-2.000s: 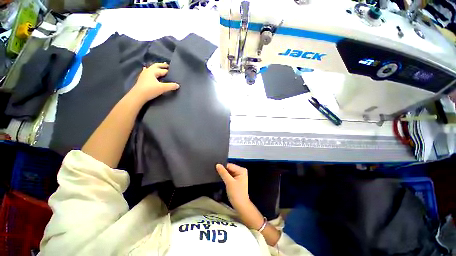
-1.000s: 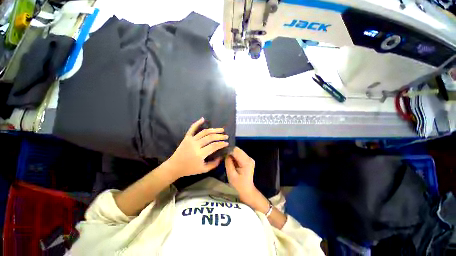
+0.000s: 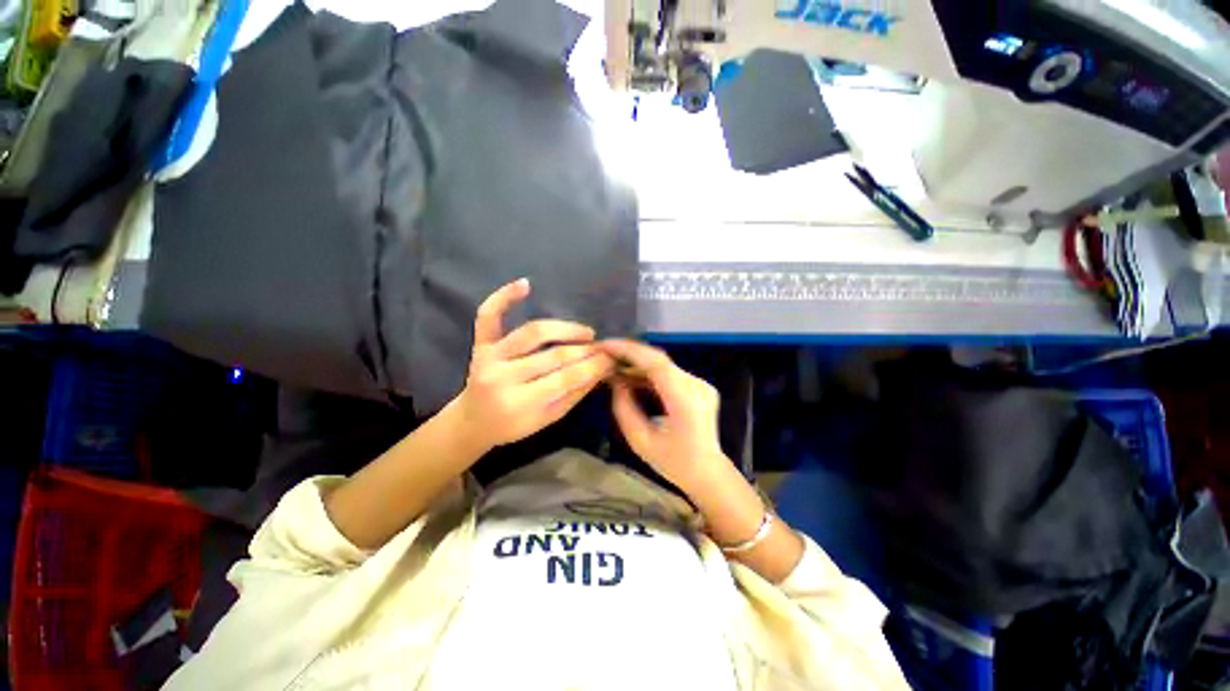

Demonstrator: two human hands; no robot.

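Observation:
A large dark grey garment panel (image 3: 506, 176) lies on the table left of the needle, with a creased seam down its middle. Its near edge hangs over the table front. My left hand (image 3: 526, 371) and my right hand (image 3: 675, 412) meet at the panel's near right corner. The fingertips of both hands pinch the panel edge there; the fingers hide most of that edge. The presser foot and needle (image 3: 670, 68) are beyond the panel's right side. A small dark cut piece (image 3: 776, 111) lies right of the needle.
Thread snips (image 3: 890, 204) lie right of the small piece, under the sewing machine (image 3: 877, 34). Striped trim (image 3: 1144, 284) and red handles (image 3: 1079, 254) are at the right end. Folded dark cloth (image 3: 105, 162) lies at the left. A red crate (image 3: 81, 540) and dark cloth in a blue crate (image 3: 1012, 500) are below.
My left hand has come from the panel's upper middle to the near right corner beside my right hand. The panel now lies flatter and spread. The view has tilted down.

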